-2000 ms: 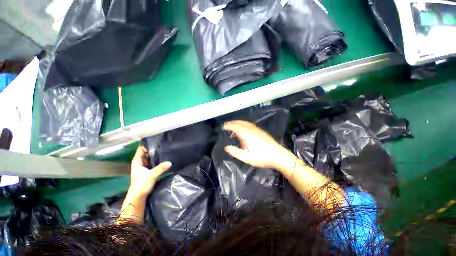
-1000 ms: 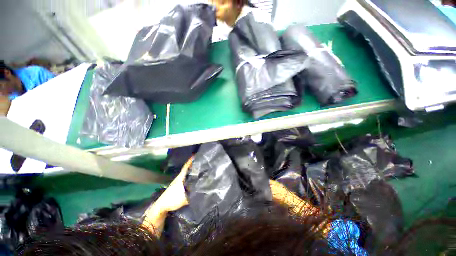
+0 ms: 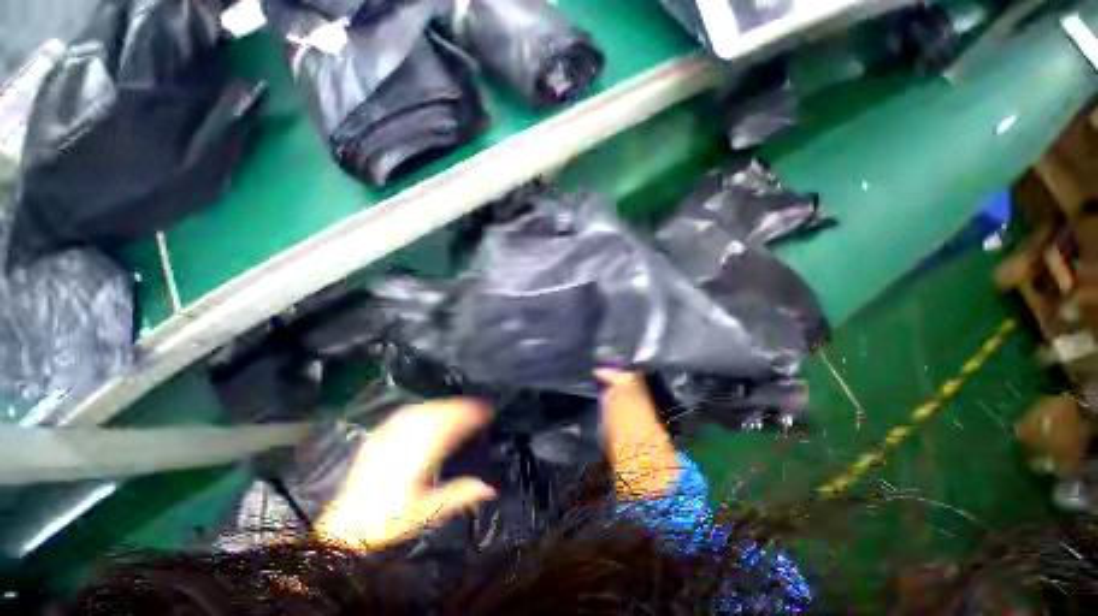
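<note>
A black plastic bag (image 3: 566, 307), crumpled and partly blurred, lies in front of me below the shelf edge. My right hand (image 3: 624, 397) is at its near edge, with the fingertips against the film; the rest of the fingers are hidden under or behind it. My left hand (image 3: 415, 469) is nearer my body at the left, blurred, with thumb and fingers apart and nothing seen in it. More dark bags lie under and around both hands. My hair covers the bottom of the view.
The green overhead shelf (image 3: 512, 108) has a pale edge and carries rolled black bags (image 3: 403, 114) and a large black bag (image 3: 133, 157). A pale bar (image 3: 145, 451) crosses at left. A black heap (image 3: 753, 259) lies right. Cartons (image 3: 1060, 277) stand far right.
The view has swung right and down. The bag has moved from between my hands to beyond them, spread toward the right. My left hand has come away from it with its fingers apart.
</note>
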